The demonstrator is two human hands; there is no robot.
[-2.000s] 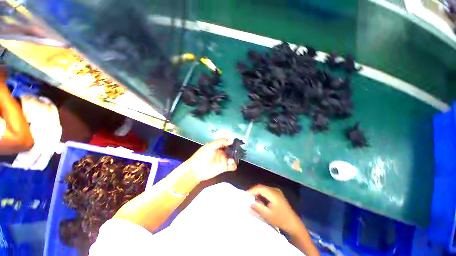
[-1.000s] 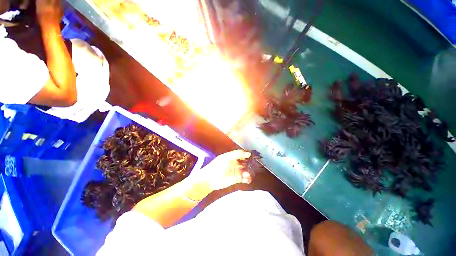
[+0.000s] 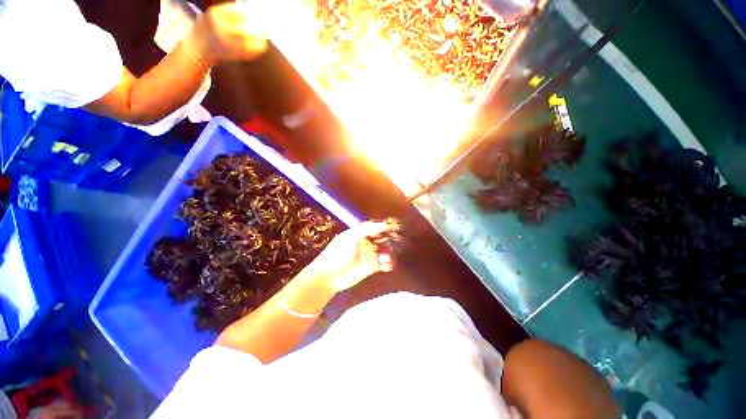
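My left hand (image 3: 357, 260) is closed around a small dark spiky hair part (image 3: 386, 237), held over the dark gap between the blue crate and the bench edge. My right hand is not in view; only part of the right arm (image 3: 556, 383) shows at the bottom. A large pile of black parts (image 3: 667, 245) lies on the green bench (image 3: 474, 241) at the right. A smaller pile (image 3: 528, 173) lies left of it.
A blue crate of brown parts (image 3: 253, 237) stands at the left. A yellow-and-white tube (image 3: 561, 114) lies near the clear panel's edge. Strong glare covers the bench at top centre. Another person's arm (image 3: 164, 80) is at upper left. Blue crates (image 3: 65, 159) stand at far left.
The view has swung left, so the bench piles shift right and the brown-part crate shows more fully. My right hand, visible earlier, has gone out of view. My left hand still holds the dark part.
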